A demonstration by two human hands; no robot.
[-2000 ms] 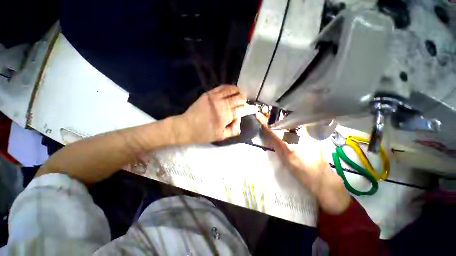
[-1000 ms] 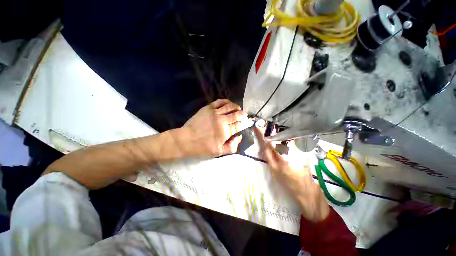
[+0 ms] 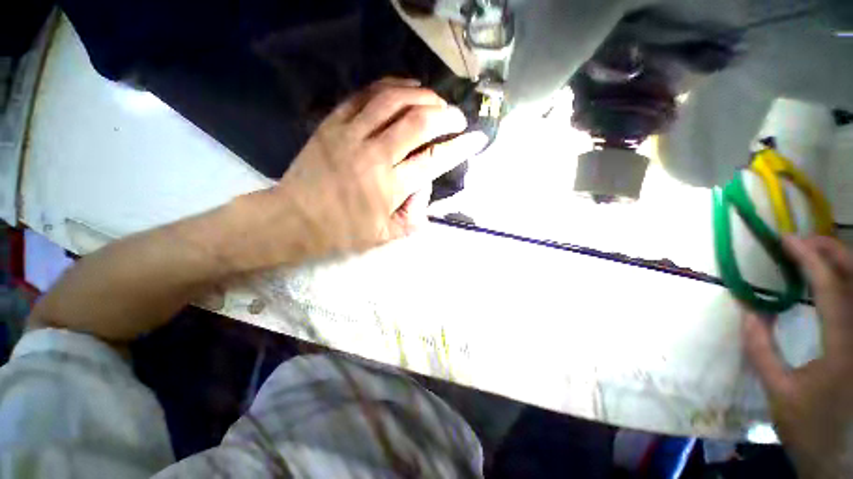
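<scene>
Dark cloth (image 3: 234, 75) spreads from the upper left up to the needle area. My left hand (image 3: 383, 159) grips its edge, fingertips just beside the presser foot and needle (image 3: 488, 98); a small dark part of the cloth shows below the fingers. The scissors, with a green handle loop (image 3: 725, 234) and a yellow one (image 3: 776, 192), lie at the right of the bed. My right hand (image 3: 809, 365), blurred and cut off by the edge, has its fingers apart at the loops, overlapping them; no firm grip shows.
The pale sewing machine head (image 3: 561, 47) overhangs the upper right, with a dark round part and light cap (image 3: 608, 173) below it. A dark seam line (image 3: 580, 251) crosses the white table (image 3: 524, 327). Strands of hair cross the view. A blue-framed object (image 3: 669, 458) is below the table.
My right hand has left the needle area and moved right to the scissors. My left hand stays on the cloth by the needle. The view has moved closer, under the machine head.
</scene>
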